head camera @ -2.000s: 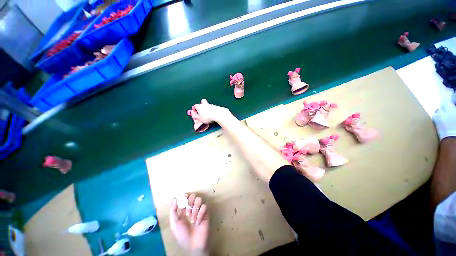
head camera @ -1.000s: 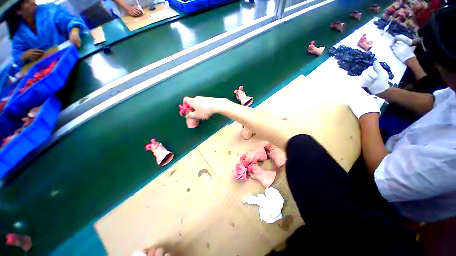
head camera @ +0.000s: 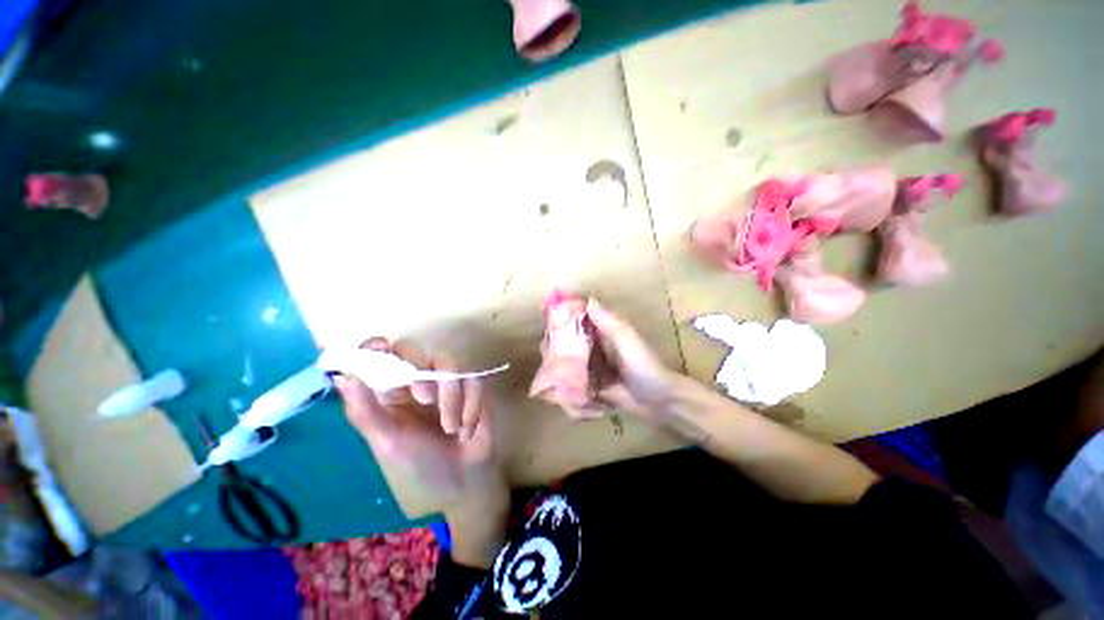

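Observation:
My left hand [head camera: 430,418] holds a white glue bottle [head camera: 369,366], its long thin pale tip pointing right toward the other hand. My right hand [head camera: 617,363] holds a pink figure part [head camera: 565,363] over the cardboard mat [head camera: 460,254], its wide end toward me and its red-pink trim away from me. The bottle tip and the part are apart. Several more pink parts with red-pink trim [head camera: 770,237] lie on the mat at right. A crumpled white cloth [head camera: 772,361] lies right of my right hand.
Spare white bottles [head camera: 143,394] and black-handled scissors [head camera: 257,503] lie at left on the blue-green surface. Small red-pink parts [head camera: 369,573] are heaped near my lap. The green belt [head camera: 303,85] carries pink parts [head camera: 544,27]. A person's sleeve [head camera: 1081,491] shows at right.
My right hand has come back from the belt to above the mat with a pink part in it. My left hand has come into fuller view holding a glue bottle. The view has turned down and left.

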